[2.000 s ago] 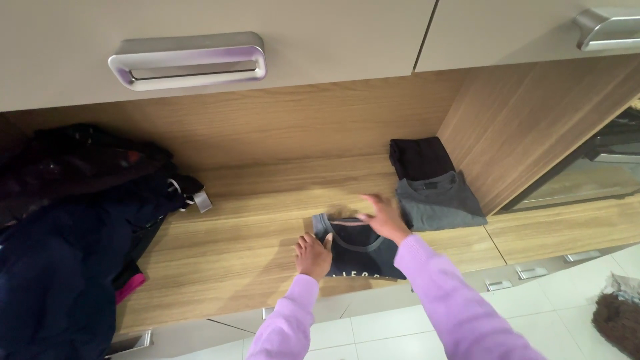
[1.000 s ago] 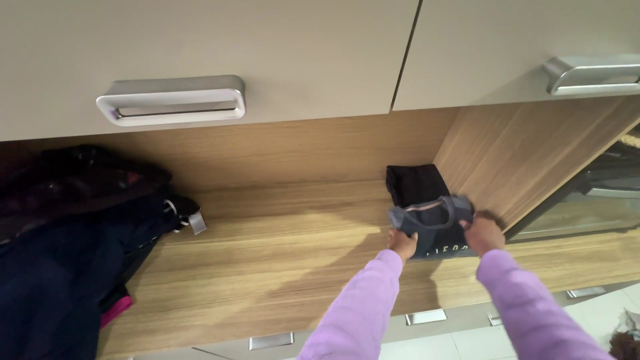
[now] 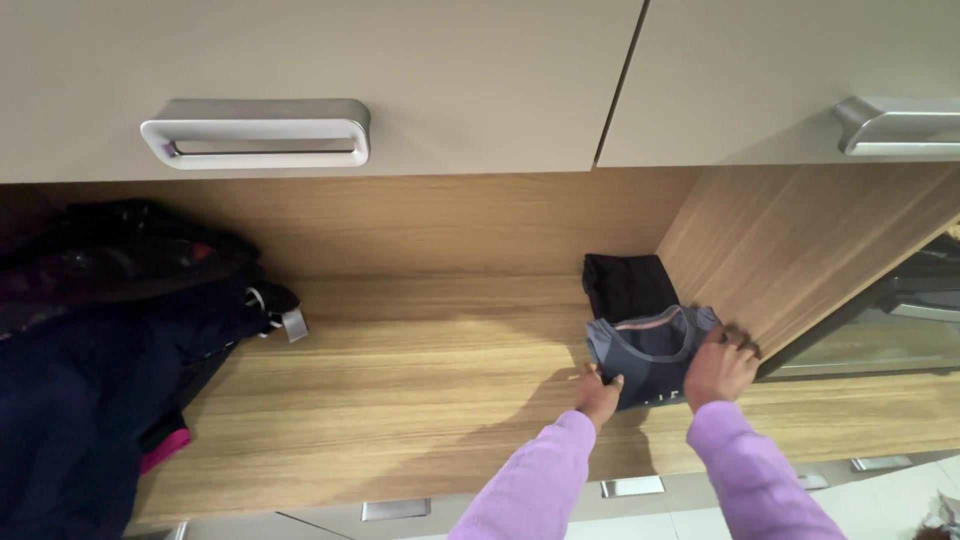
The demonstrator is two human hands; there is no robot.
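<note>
A folded dark blue-grey T-shirt [image 3: 649, 367] with a lighter grey collar and some print lies at the right of the wooden shelf, neckline toward the back wall. My left hand [image 3: 598, 394] grips its lower left edge, thumb on top. On its right edge rests my right hand [image 3: 721, 367], fingers curled over the side; their tips are partly hidden. Behind the shirt, a folded black garment [image 3: 630, 285] sits against the back corner. The grey garment seen earlier is covered by the shirt.
Dark clothes [image 3: 97, 375] are heaped at the left, one with a white tag [image 3: 295, 325]. Cabinet doors with metal handles [image 3: 259, 133] overhang the wooden shelf [image 3: 375, 390]. A wooden side panel [image 3: 795, 247] rises just right of my right hand, beside a glass-fronted compartment [image 3: 885, 322].
Both hands have carried the folded T-shirt from the middle of the shelf rightward, onto the grey folded garment by the side panel. Over the last second it has stayed about there, held at both sides.
</note>
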